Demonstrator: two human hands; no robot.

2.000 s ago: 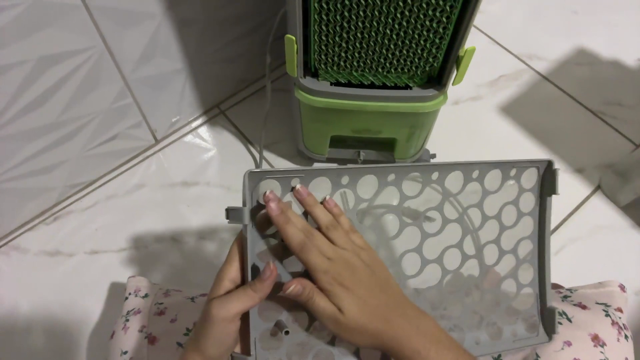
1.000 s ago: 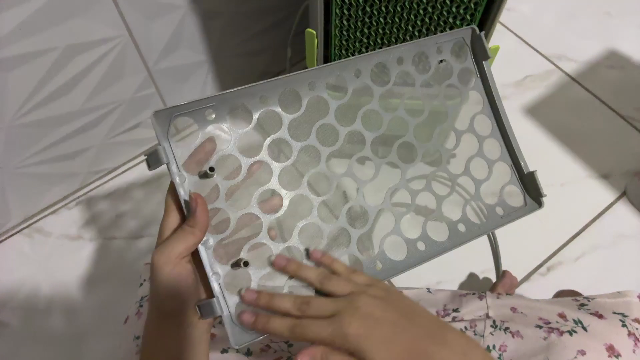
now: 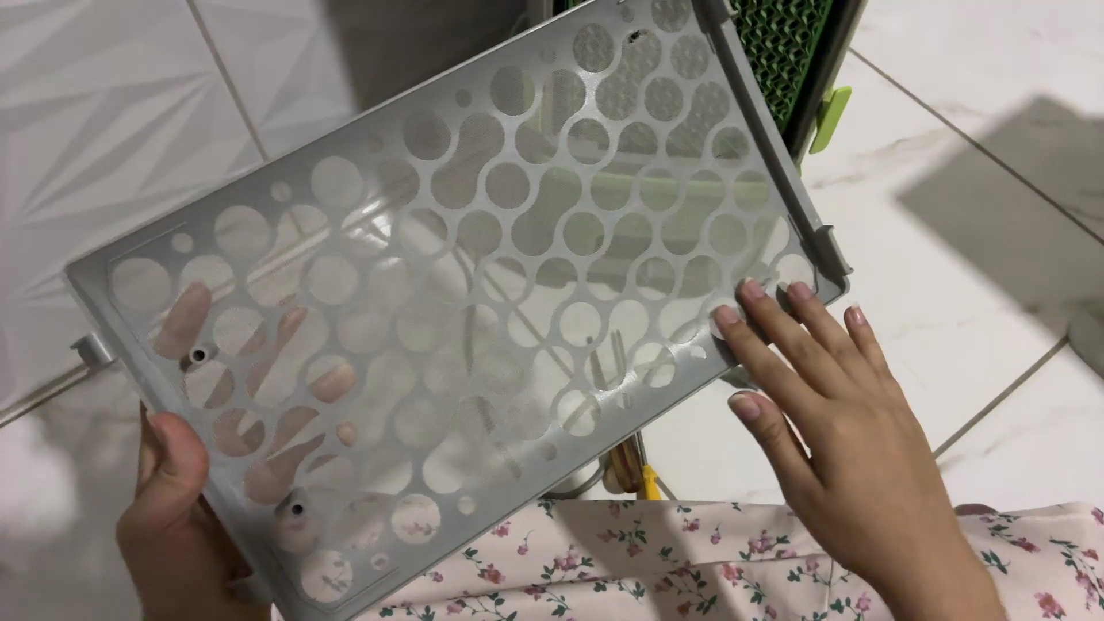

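My left hand (image 3: 177, 517) grips the left edge of a grey plastic air-filter panel (image 3: 535, 233), thumb on the front and fingers showing through its mesh. The panel is tilted, its right end higher, and has round openings backed by fine mesh, two small posts near the left end and clips on the short edges. The fingertips of my right hand (image 3: 819, 405) rest on the panel's lower right corner, fingers apart. Behind the panel stands an air cooler with a green honeycomb pad (image 3: 780, 52) and a light green side clip (image 3: 831, 121); its base shows only through the mesh.
White marble-look floor tiles (image 3: 966, 285) lie around the cooler. A textured white wall (image 3: 95, 103) is at the left. Floral fabric (image 3: 690, 561) covers the lap below the panel. A yellow-ended tool (image 3: 649, 483) and a cable show partly under the panel's lower edge.
The panel has come up from in front of the cooler and now overlaps it, tilted. My right hand has moved from the panel's left part to its lower right corner.
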